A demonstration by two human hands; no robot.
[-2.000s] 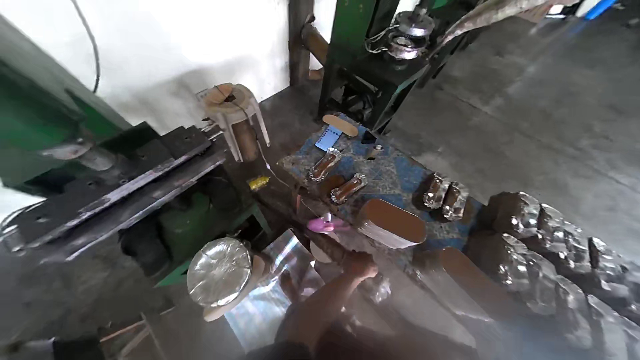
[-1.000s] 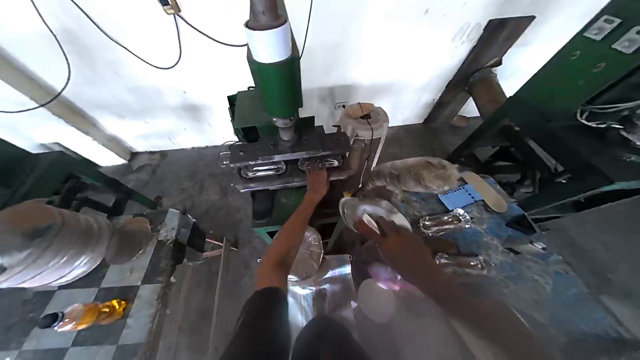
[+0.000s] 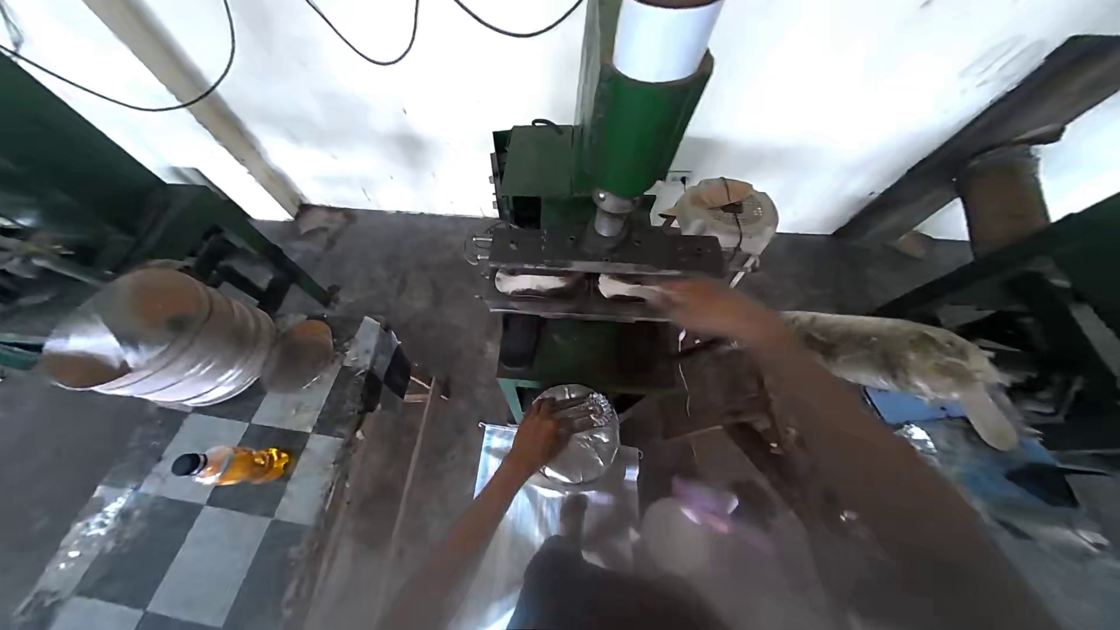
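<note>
My left hand (image 3: 544, 430) lies over the edge of a round, shiny silver-covered pad (image 3: 588, 455); small shiny pieces show by its fingertips, and whether it grips them is unclear. My right hand (image 3: 710, 308), blurred, reaches to the right end of the press plates on a green press (image 3: 647, 131). Between the upper plate (image 3: 560, 249) and the lower plate sit two pale oblong pieces, one at left (image 3: 529, 283) and one at right (image 3: 621, 287), beside my right fingertips. Anything inside my right hand is hidden by blur.
A plastic stool (image 3: 731, 214) stands behind the press at right. A plastic-wrapped bundle (image 3: 901, 350) lies at right, near a blue cloth. At left are a large wrapped stack (image 3: 175, 337) and a bottle of amber liquid (image 3: 241, 465) on checkered tiles. Cables hang along the wall.
My left hand has moved from the press plates down to the silver pad. My right hand has moved up to the plates. Shiny pieces showed between the plates earlier; pale ones show now.
</note>
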